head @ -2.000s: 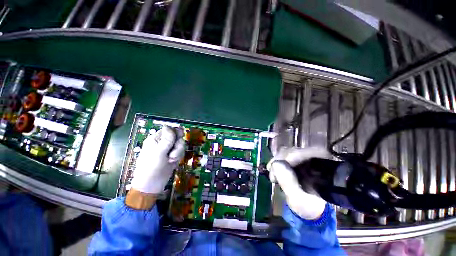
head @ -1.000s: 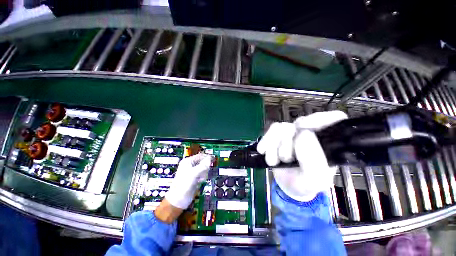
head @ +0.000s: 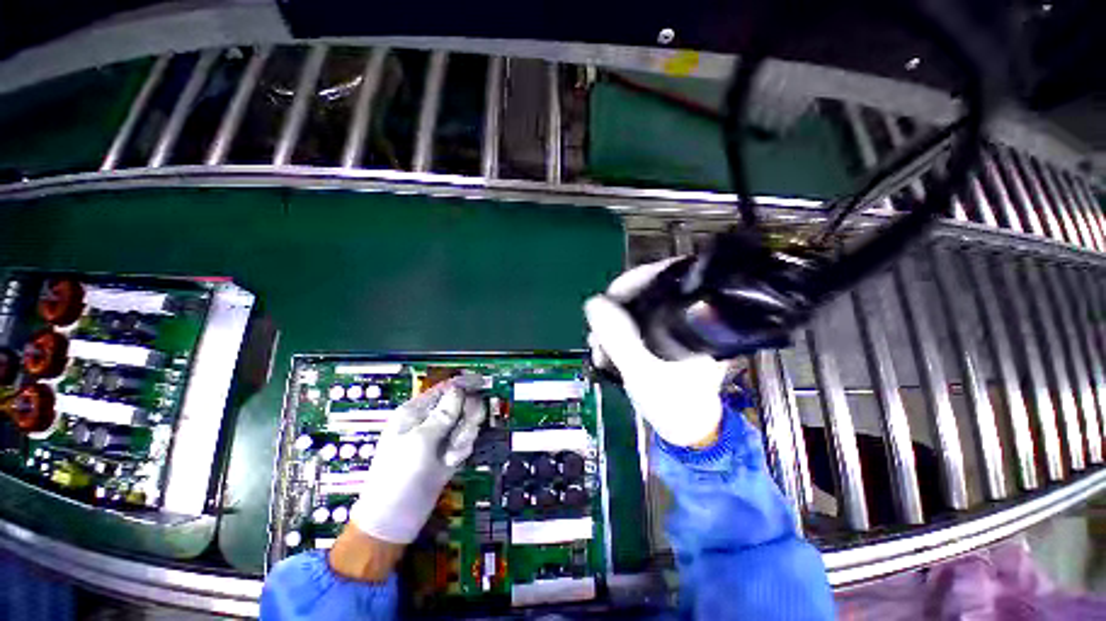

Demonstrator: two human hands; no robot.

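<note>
The green transformer board (head: 552,493) lies in front of me, with white strips, dark round parts and amber blocks. My left hand (head: 418,451), in a white glove, is over the board's upper middle with its fingertips together near the amber blocks. Whether it pinches something small cannot be seen. My right hand (head: 661,364), also gloved, is closed around the black electric screwdriver (head: 716,303) at the board's upper right corner. The screwdriver is blurred, its rear and cable towards the upper right. Its tip is hidden.
The toroid board (head: 109,388) with orange-copper rings and a wide silver edge lies at left. Both boards are on a green pallet (head: 485,261). A metal roller conveyor (head: 898,376) is at right, with more rollers behind. A dark shelf (head: 522,18) crosses the top. The black cable (head: 970,109) loops upper right.
Since one second ago the screwdriver has swung from lying level to tilting up and back, away from the board's middle. My left hand remains near the amber blocks. The view has shifted slightly.
</note>
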